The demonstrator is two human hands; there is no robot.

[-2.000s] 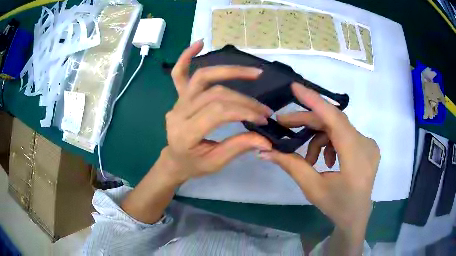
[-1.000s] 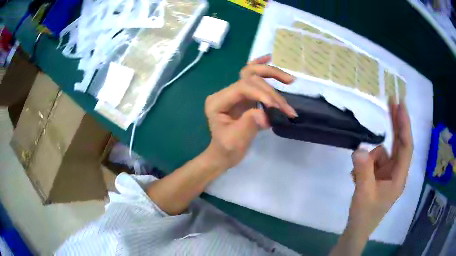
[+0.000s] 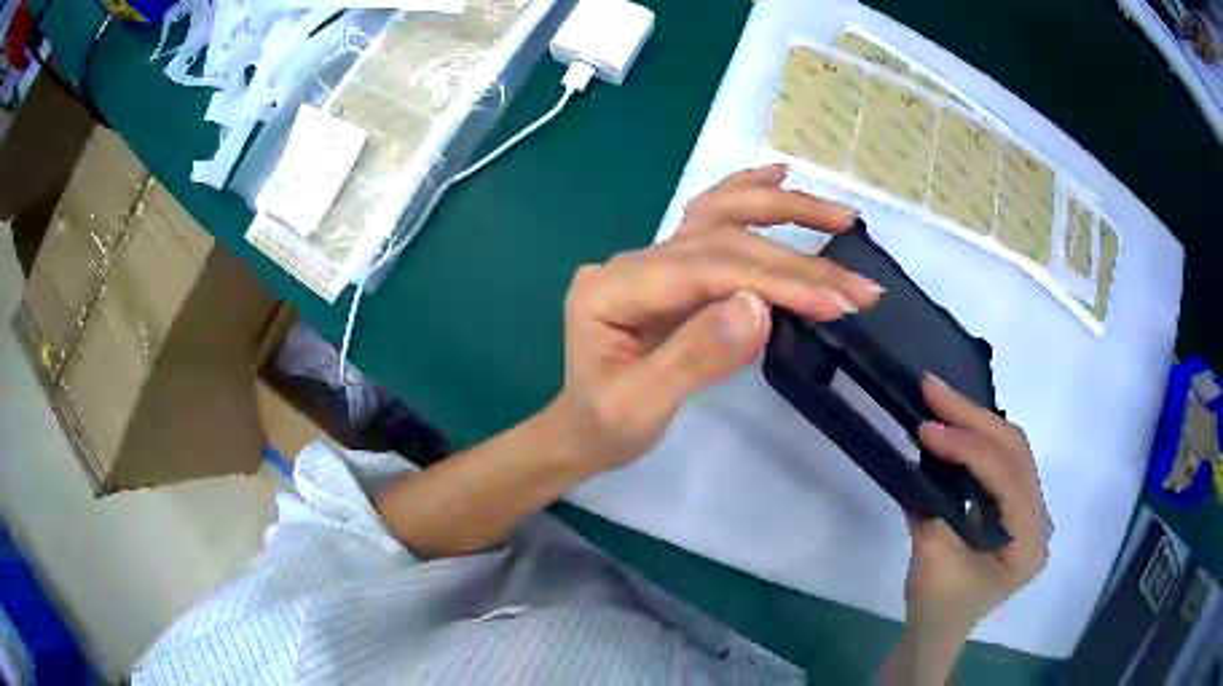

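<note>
A black phone case [image 3: 925, 315] is tilted above the white foam mat [image 3: 724, 462], its open frame edge with a long gap turned toward me. My left hand [image 3: 697, 302] holds its upper left end, fingers over the top and thumb at the near edge. My right hand [image 3: 986, 496] holds its lower right end, with part of the fingers hidden behind the case. Adhesive sheets [image 3: 925, 154] with tan pieces lie on the mat behind the case.
A bagged pack of adhesive sheets [image 3: 402, 127], white waste strips [image 3: 255, 81] and a white charger [image 3: 602, 36] with a cord lie at left. A cardboard carton [image 3: 134, 322] is beside the bench. A blue parts bin [image 3: 1188, 436] and black cases [image 3: 1156, 590] are at right.
The case has turned so that its right end points down toward me and its open edge shows. My right hand has moved lower and now grips that end. The view has also shifted.
</note>
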